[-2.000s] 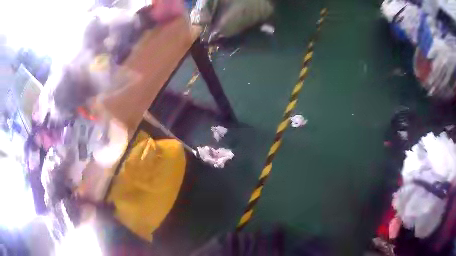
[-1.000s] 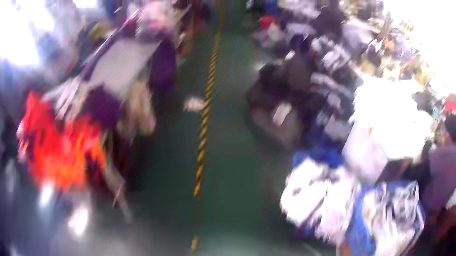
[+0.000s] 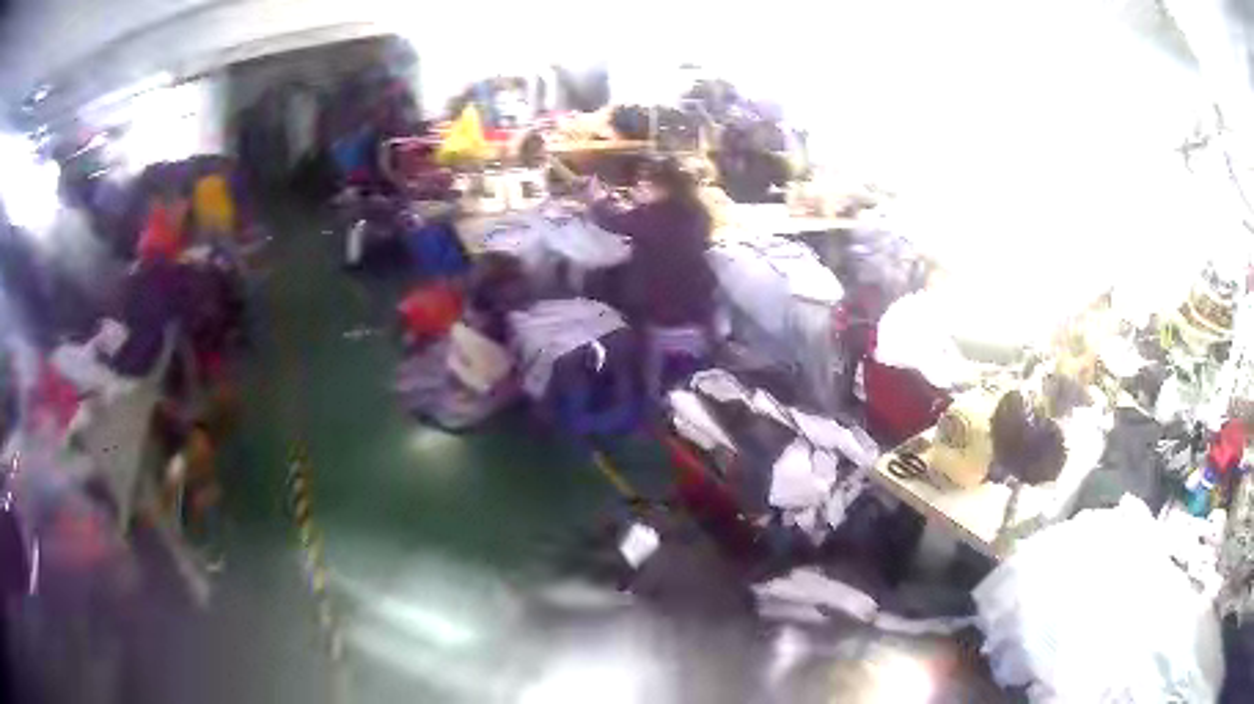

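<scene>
Neither of my hands is in the picture. Nearest in front of me is the green floor (image 3: pixel 454 481) with yellow-black tape (image 3: pixel 310 550). A large white fabric heap (image 3: pixel 1100 605) lies at the lower right. Beside it is a sewing table (image 3: pixel 963 512) with a pale machine (image 3: pixel 965 437) and dark scissors (image 3: pixel 908 468) on it. White cut pieces (image 3: pixel 811 475) are heaped left of the table. The view is blurred and the upper right is glaring white.
A person in dark clothes (image 3: pixel 670 255) is at a workstation in the middle, with white fabric (image 3: pixel 564 337) beside them. Loose coloured fabric heaps (image 3: pixel 151 371) line the aisle's left side. A white scrap (image 3: pixel 638 545) lies on the floor.
The view has lifted and swung to the right. The aisle tape now lies further left, and the person and sewing stations have come into view. The orange heap and blue crates seen nearby are gone.
</scene>
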